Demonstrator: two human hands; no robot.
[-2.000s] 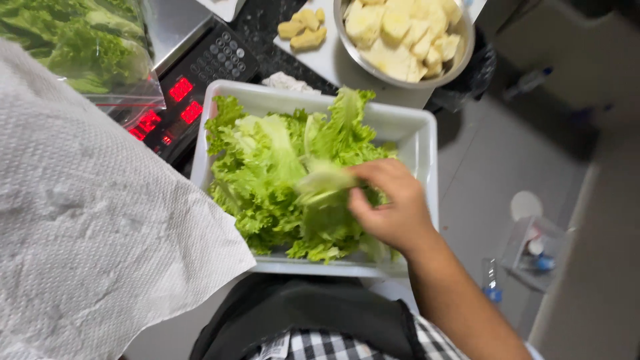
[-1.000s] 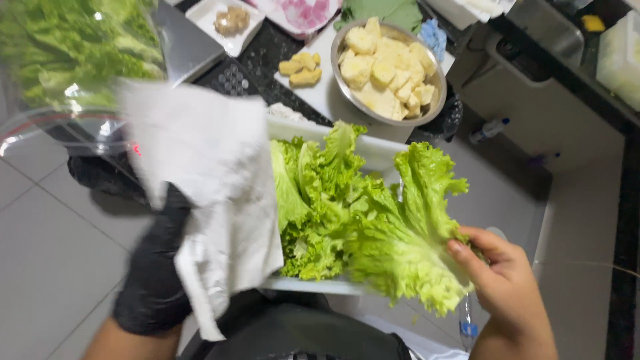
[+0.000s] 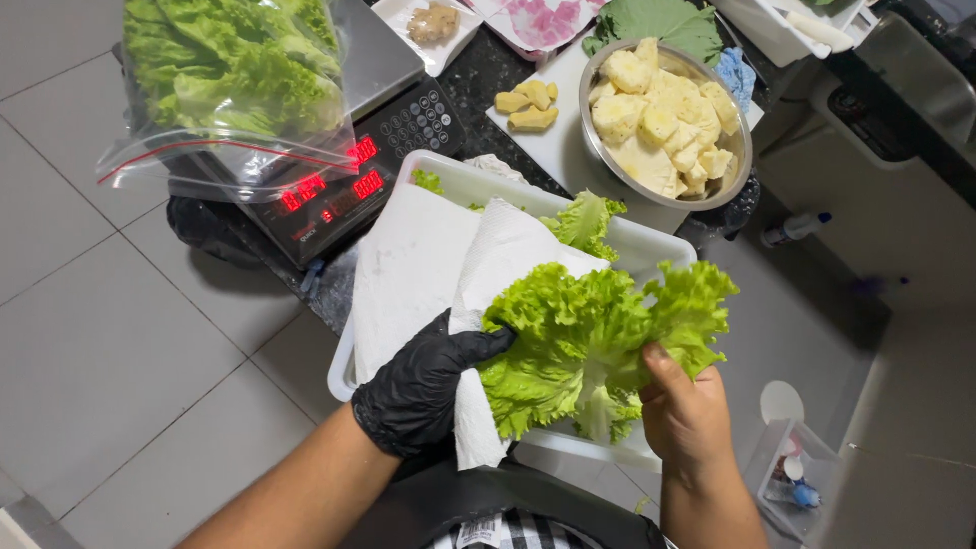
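Observation:
Between my two hands a frilly green lettuce leaf point(image 3: 564, 343) is spread above a white plastic tub point(image 3: 679, 248) that holds more lettuce. My left hand point(image 3: 419, 381), in a black glove, grips a white paper towel point(image 3: 408, 267) and the leaf's left edge, its thumb on top. The towel lies partly behind the leaf and drapes over the tub's left part. My right hand point(image 3: 682, 404), bare, pinches the leaf at its right side between thumb and fingers.
A zip bag of lettuce point(image 3: 236, 76) lies on a digital scale point(image 3: 335, 191) at the upper left. Beyond the tub, a steel bowl of peeled yellowish chunks point(image 3: 667, 126) and ginger-like pieces point(image 3: 530, 107) rest on a white board. A plastic bin point(image 3: 793, 473) stands at the lower right.
The leaf and my right hand have moved left, toward my gloved hand, which now grips the leaf's edge along with the towel. Two seconds ago my right hand was over the lettuce in the tub.

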